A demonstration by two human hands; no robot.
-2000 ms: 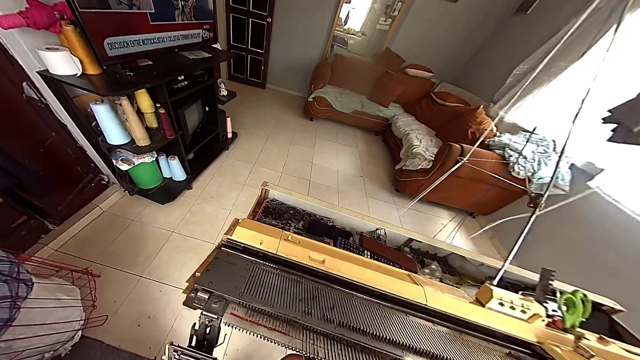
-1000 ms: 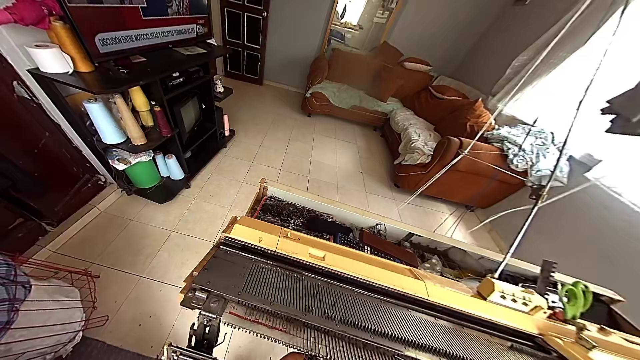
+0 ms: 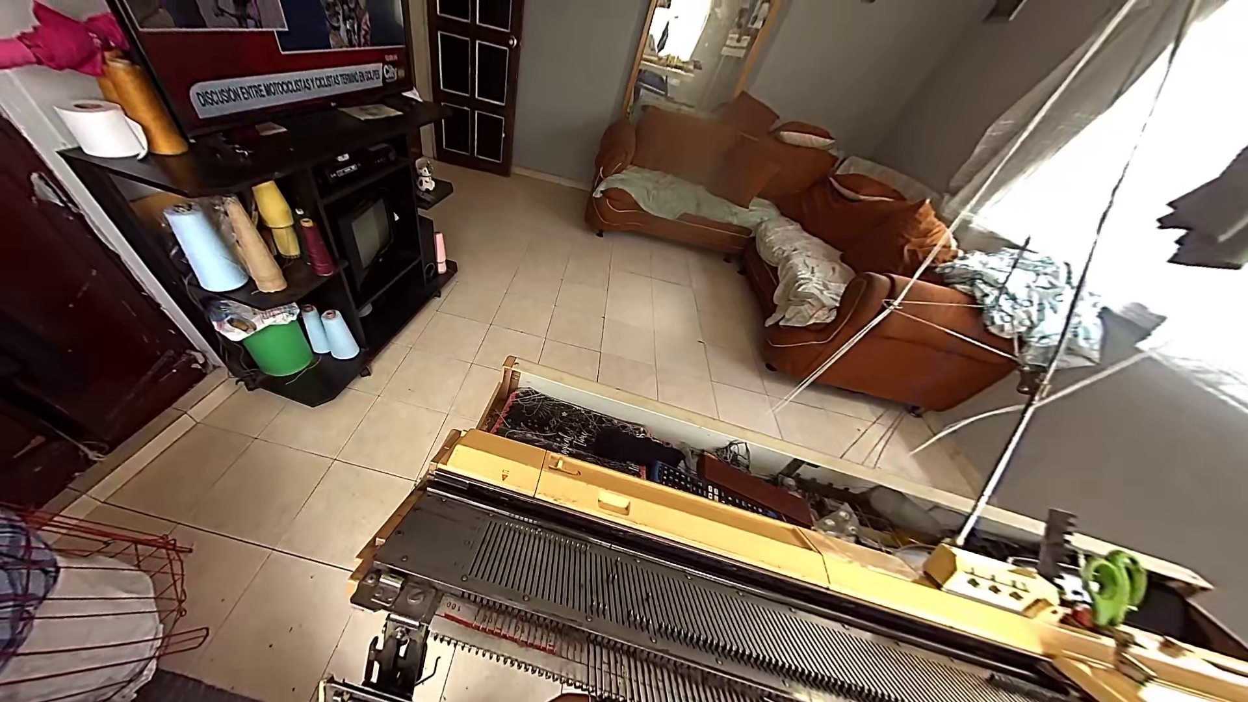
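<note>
Neither my left hand nor my right hand can be made out. A flat-bed knitting machine (image 3: 682,526) with a yellow body runs across the lower part of the view. Its metal needle bed (image 3: 624,585) shows rows of needles. Green-handled scissors (image 3: 1113,585) stand at its right end, beside a cream yarn-mast base (image 3: 990,577) with small knobs. A thin mast (image 3: 1019,419) rises from that base with yarn strands around it. Below the bed, at left, is a dark metal bracket (image 3: 398,648). A small brownish shape at the bottom edge is too cut off to identify.
Behind the machine, a long wooden trough (image 3: 682,405) holds tangled yarn and a dark-red box (image 3: 756,490). A red wire basket (image 3: 175,585) with cloth stands lower left. Yarn cones (image 3: 207,249) fill a black TV stand (image 3: 322,380); brown sofas (image 3: 877,341) stand beyond.
</note>
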